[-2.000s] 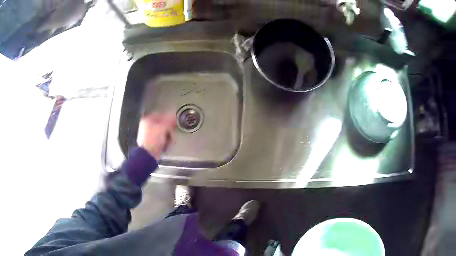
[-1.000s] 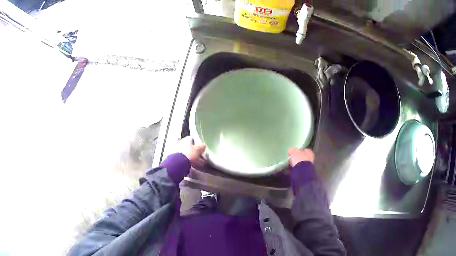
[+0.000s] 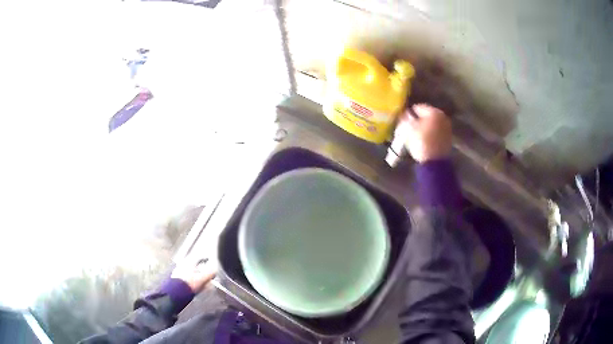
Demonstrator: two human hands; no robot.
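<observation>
A pale green round basin (image 3: 314,242) sits inside the steel sink (image 3: 232,259). No water stream can be made out. My right hand (image 3: 431,132) is closed around the top of the white tap (image 3: 396,153), behind the basin's right side. The tap's spout shows below my fingers. My left hand (image 3: 196,275) rests at the sink's front left edge, off the basin; its fingers are blurred by glare but look extended, with nothing in them.
A yellow jug (image 3: 366,97) with red lettering stands behind the sink, beside the tap. A dark round pot (image 3: 494,252) is right of the sink, partly behind my right sleeve. A pale green bowl (image 3: 521,324) is at the lower right. Bright glare covers the left.
The basin came from outside the sink into it, held by both hands. Both hands have since let go; my right hand moved up to the tap and my left hand to the sink edge.
</observation>
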